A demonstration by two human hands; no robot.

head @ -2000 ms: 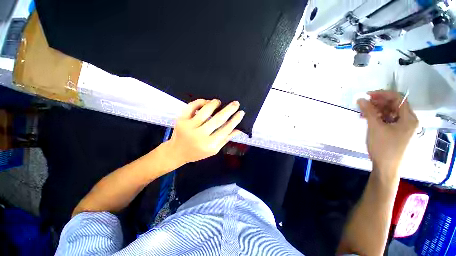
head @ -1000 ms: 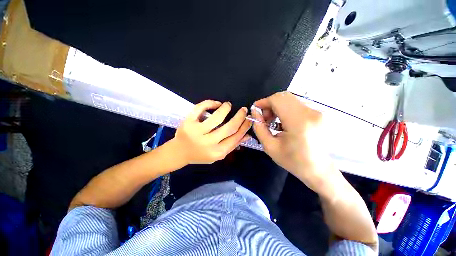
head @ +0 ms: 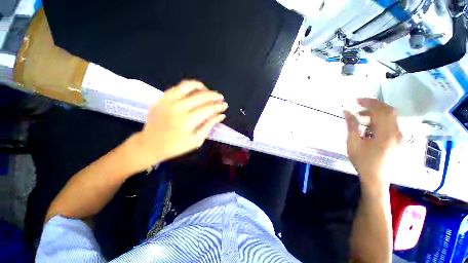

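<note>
A large black fabric panel [head: 169,46] lies over the machine table, with one corner at the ruler-marked front edge. My left hand [head: 187,118], slightly blurred, is at the panel's lower edge, palm down with fingers a little apart. A tiny pale bit [head: 242,111] lies on the fabric near the corner. My right hand [head: 374,133], blurred, is on the white table right of the panel, fingers curled over the red scissors [head: 367,134]. Only a little red shows between the fingers; whether they grip it is unclear.
The white sewing machine head [head: 377,28] stands at upper right, with a black strip [head: 436,55] hanging by it. A brown taped board [head: 51,67] is at left. Below right are a red stool [head: 410,226] and blue basket [head: 446,236]. Dark cloth lies below the table edge.
My right hand has moved from the fabric corner beside my left hand rightward to the scissors. My left hand has shifted slightly left, away from the corner. The small pale item at my fingertips no longer shows there.
</note>
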